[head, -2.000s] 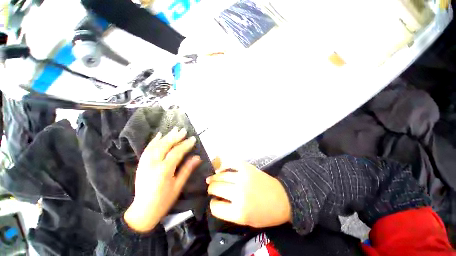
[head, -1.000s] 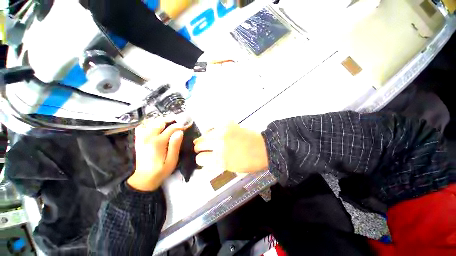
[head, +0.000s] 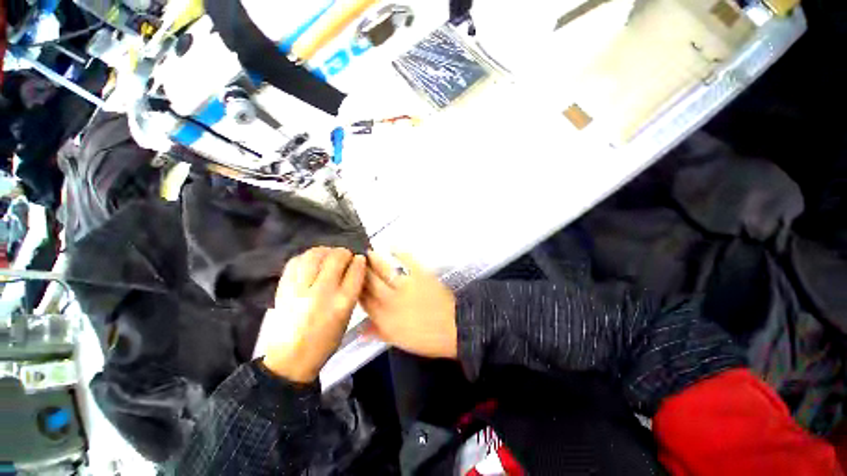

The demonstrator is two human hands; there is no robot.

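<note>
The dark garment (head: 237, 232) lies bunched on the left part of the machine table and runs up to the presser foot area (head: 314, 160) of the white sewing machine (head: 200, 93). A narrow edge of the cloth stretches from the foot down to my fingertips. My left hand (head: 316, 302) pinches the garment edge, fingers bent together. My right hand (head: 407, 305) touches it and pinches the same edge from the right. The exact grip under the fingers is hidden. A black strap (head: 269, 63) hangs across the machine head.
Snips (head: 376, 124) and a small blue part (head: 337, 145) lie right of the foot. A plastic-wrapped packet (head: 443, 67) and a tan flat piece (head: 650, 70) lie farther right. Dark cloth (head: 734, 191) hangs below the table's right edge. Another machine (head: 46, 409) stands lower left.
Both hands have moved from close by the foot down toward the table's front edge. The cloth edge now shows stretched between foot and fingers. The camera view has shifted.
</note>
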